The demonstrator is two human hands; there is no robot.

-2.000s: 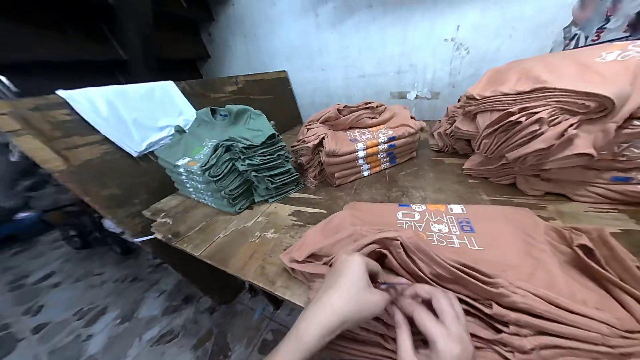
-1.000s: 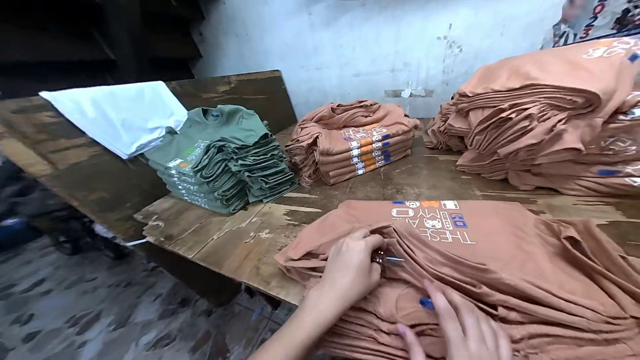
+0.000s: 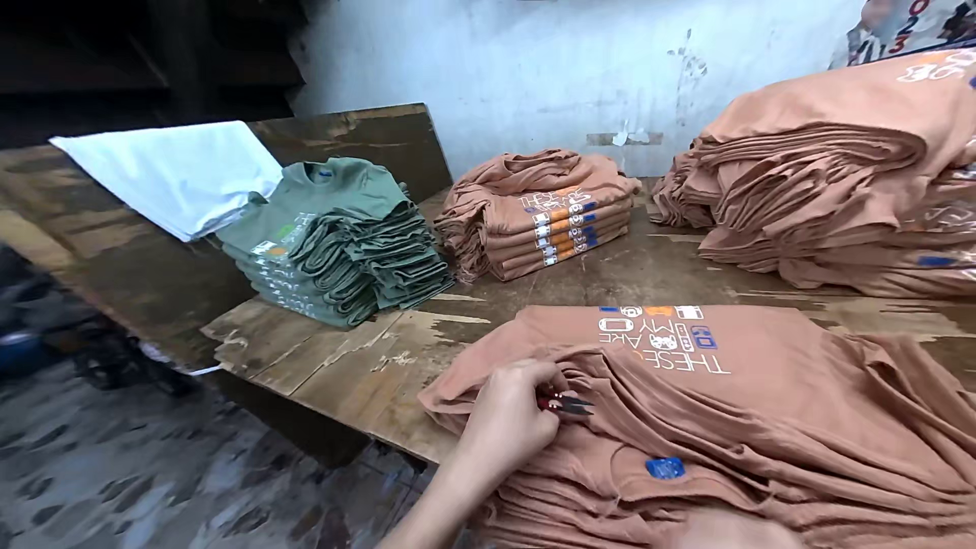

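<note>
My left hand (image 3: 515, 408) is closed around small thread snips (image 3: 566, 404), whose dark blades point right over the cloth. Under it lies a pile of salmon-brown printed T-shirts (image 3: 740, 381) at the near right. A blue neck label (image 3: 665, 468) shows at the collar of one shirt, right of and below the snips. My right hand (image 3: 732, 530) is blurred and mostly cut off by the bottom edge, over the lower part of the pile; its fingers and whatever it may hold cannot be made out.
Folded green T-shirts (image 3: 335, 252) are stacked at the wooden table's (image 3: 305, 358) left end. Folded brown shirts (image 3: 557, 221) stand behind, and a taller brown heap (image 3: 823, 168) at the back right. White cloth (image 3: 183, 175) hangs over a wooden board (image 3: 99, 221). A wall closes off the back.
My right hand has moved down toward the bottom edge of the view. The blue neck label is now uncovered. My left hand stays at the pile with the snips.
</note>
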